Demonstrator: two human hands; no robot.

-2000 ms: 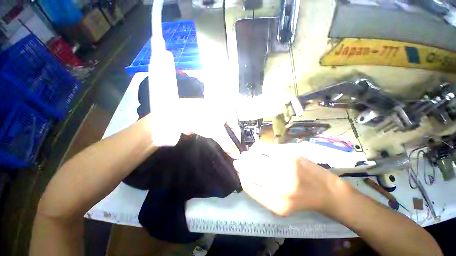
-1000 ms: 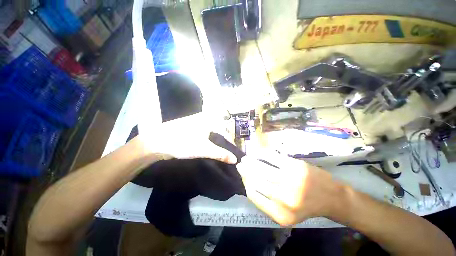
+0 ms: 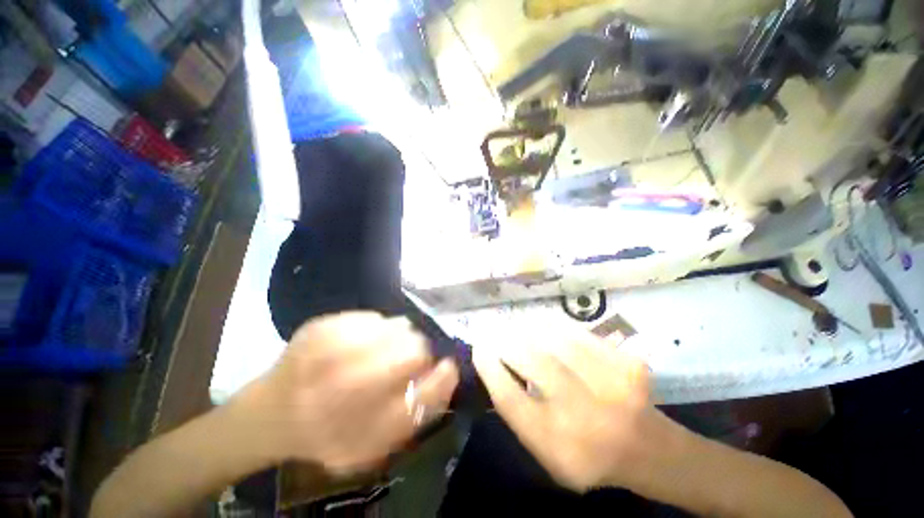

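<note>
A black knit fabric piece (image 3: pixel 461 356) is held by its narrow edge between both hands at the table's front edge. My left hand (image 3: pixel 355 390) is slightly blurred and closed on it. My right hand (image 3: pixel 567 400) grips it from the right, close to the left hand. A dark rounded heap of black garment pieces (image 3: pixel 344 223) lies on the table behind my left hand. The presser foot and needles (image 3: pixel 481 209) of the cream machine stand beyond the hands, with no cloth visible at them. Lamp glare washes out the area beside them.
The white lamp tube (image 3: pixel 272 132) stands at left. Blue and red handled snips (image 3: pixel 659 201) lie on the machine bed. A brown-handled tool (image 3: pixel 795 296) and tan card scraps (image 3: pixel 614 328) lie on the table at right. Blue crates (image 3: pixel 111 192) stand at far left.
Both hands have moved from beside the needles towards the table's front edge with the fabric. The view has shifted, and the dark heap and a card scrap show more fully.
</note>
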